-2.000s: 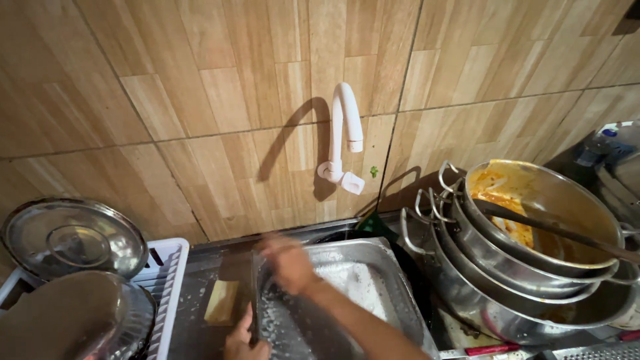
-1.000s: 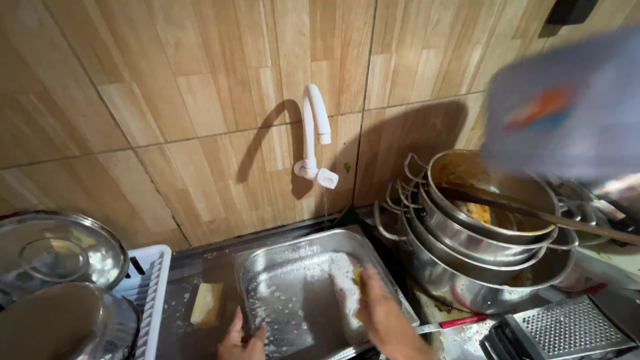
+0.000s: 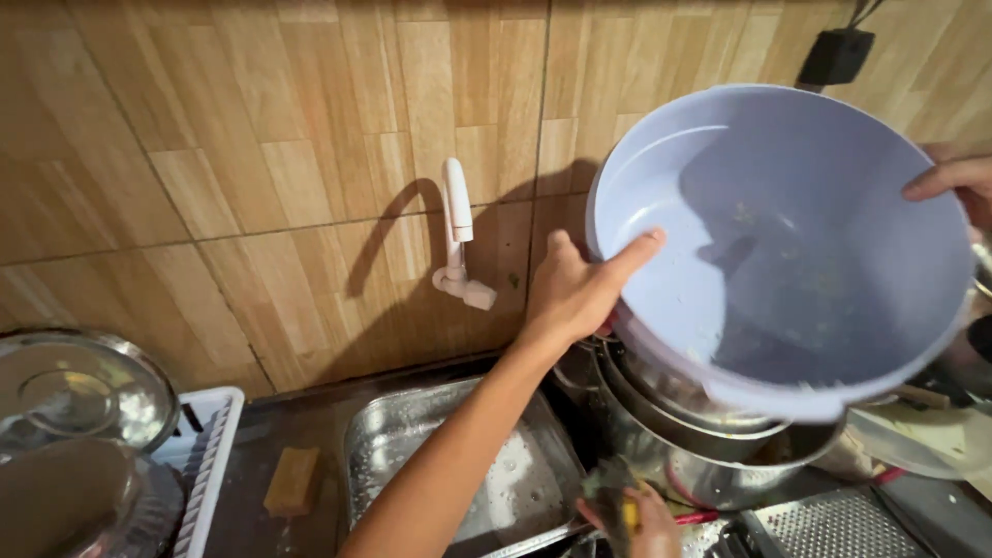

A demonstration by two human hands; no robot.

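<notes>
My left hand (image 3: 577,287) grips the left rim of a large pale-blue plastic basin (image 3: 837,271), thumb inside it. The basin is tilted with its inside facing me, and a few small scraps cling there. Low in the view, my right hand (image 3: 651,523) holds a yellow and dark green scouring sponge (image 3: 620,496), blurred, near the right edge of a rectangular steel pan (image 3: 535,465). Wet suds lie in the pan, partly behind my left forearm. Another person's hand (image 3: 957,182) is on the basin's right rim. Behind the pan, a thin stream runs from the white faucet (image 3: 457,201).
Stacked steel pots (image 3: 697,449) stand beneath the basin, with a metal grater (image 3: 845,519) in front. A yellowish block (image 3: 293,480) lies left of the pan. Further left are a white dish rack (image 3: 225,442), a steel lid (image 3: 77,387) and an upturned pot (image 3: 70,496).
The pale-blue basin, blurred at the upper right before, is now fully over the pots. My left hand has gone from the pan's left side to the basin. My right hand has left the pan's inside.
</notes>
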